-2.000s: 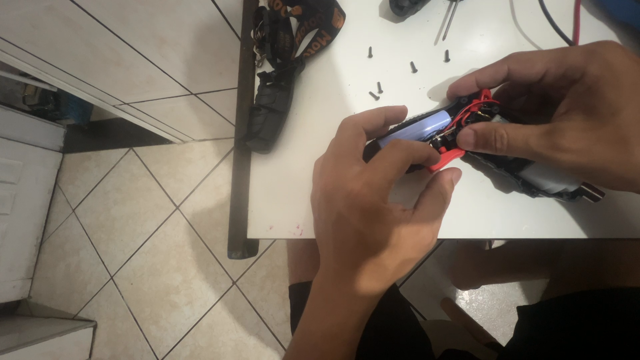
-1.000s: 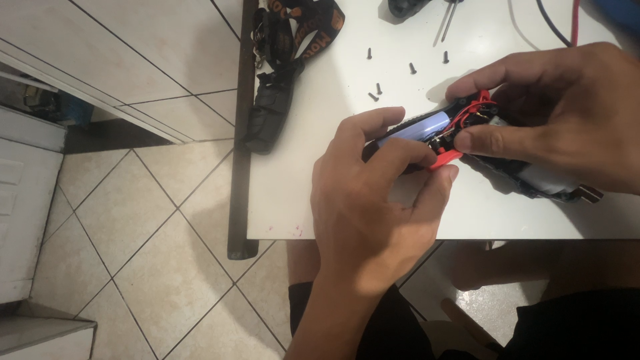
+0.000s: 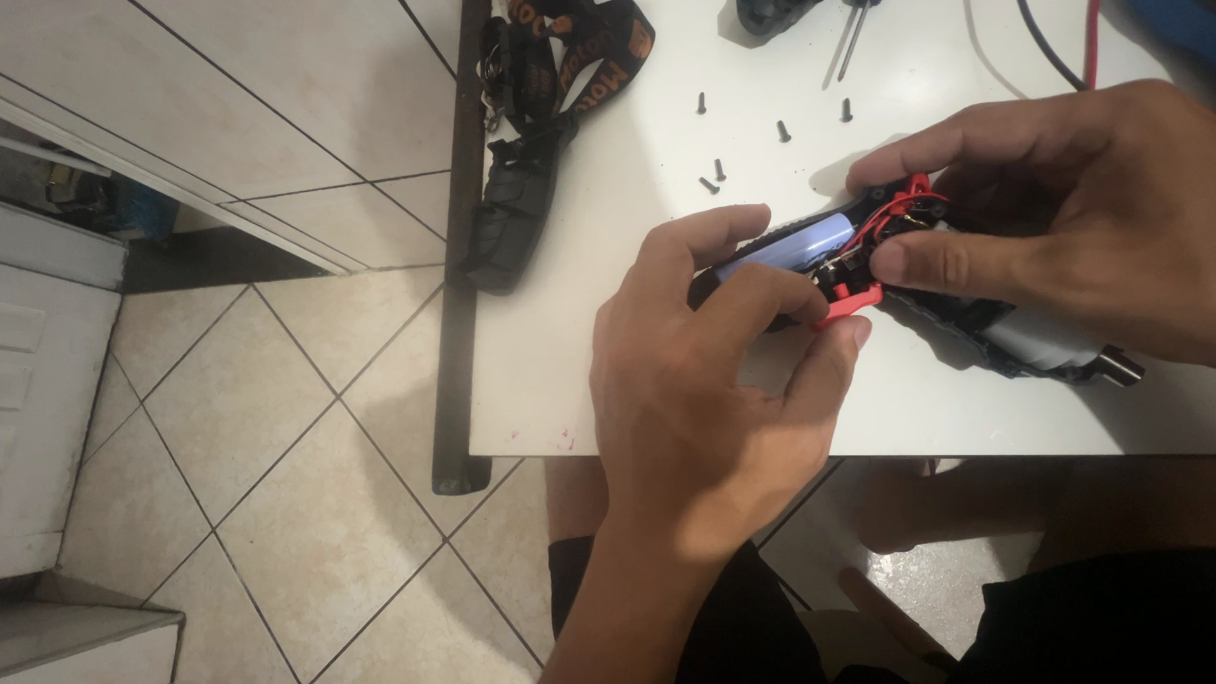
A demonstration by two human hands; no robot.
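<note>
An opened cordless screwdriver (image 3: pixel 988 332) lies over the white table, its black half-shell holding a blue-violet cylindrical battery cell (image 3: pixel 803 245), red wires (image 3: pixel 883 211) and a pale gearbox or motor housing (image 3: pixel 1040 339). A metal bit holder sticks out at its right end. My left hand (image 3: pixel 717 380) grips a red plastic trigger piece (image 3: pixel 850 306) between thumb and index finger, its other fingers around the cell end of the shell. My right hand (image 3: pixel 1054 218) holds the tool from above, thumb pressed on the parts at the middle and index finger by the far side of the shell.
Several dark screws (image 3: pixel 783 131) are scattered beyond the hands. A black shell part (image 3: pixel 518 214) and a printed lanyard (image 3: pixel 608 66) lie by the table's left edge (image 3: pixel 463 380). A thin metal shaft (image 3: pixel 852 43), a black object (image 3: pixel 765 14) and red and black cables (image 3: pixel 1092 43) are at the top.
</note>
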